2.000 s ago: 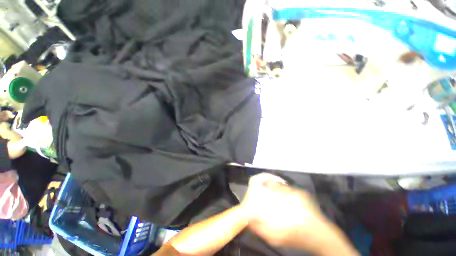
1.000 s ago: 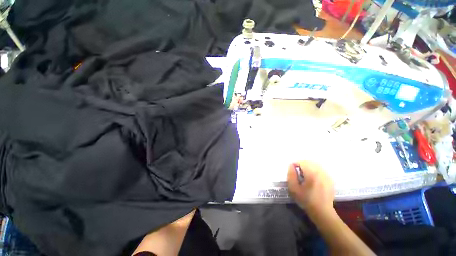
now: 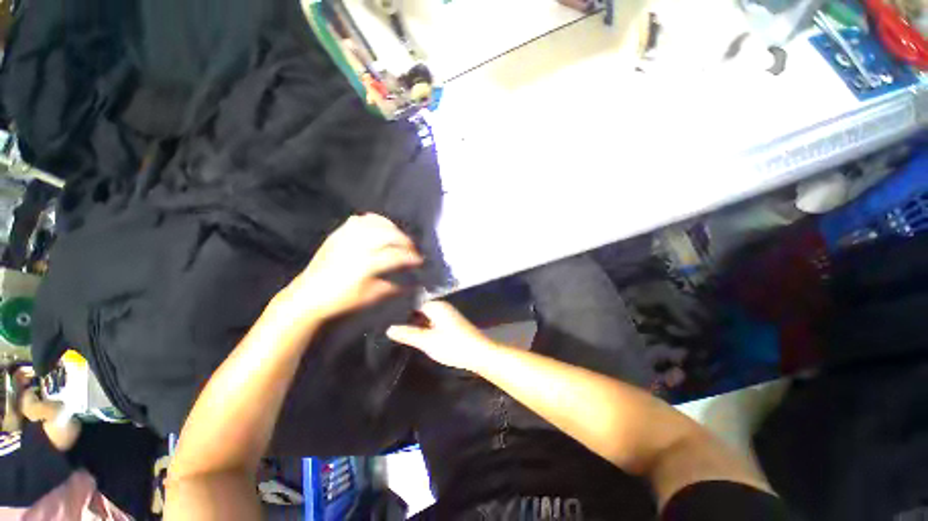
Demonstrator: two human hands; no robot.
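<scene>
A large black garment piece (image 3: 204, 244) lies heaped left of the white sewing machine bed (image 3: 570, 173) and hangs over its edge toward the lap. My left hand (image 3: 364, 263) is over the cloth near the table's front corner, its fingers bent and pointing right. My right hand (image 3: 440, 334) is just below it at the table edge, with thumb and fingers close together. A small dark spot shows between them, too blurred to name. Whether either hand grips the cloth cannot be told. The needle area (image 3: 412, 87) is at the bed's left end, partly blurred.
A green strip (image 3: 346, 56) stands left of the needle area. A marked tape (image 3: 845, 140) runs along the table's front edge. Red-handled snips (image 3: 901, 36) lie far right. A blue basket (image 3: 331, 488) is below the cloth, another (image 3: 895, 209) at right. Another person's arm (image 3: 46, 417) shows far left.
My right hand has moved left from the table's front to the corner by the cloth. My left hand, hidden under cloth before, now shows over it. The view has tilted and shifted down.
</scene>
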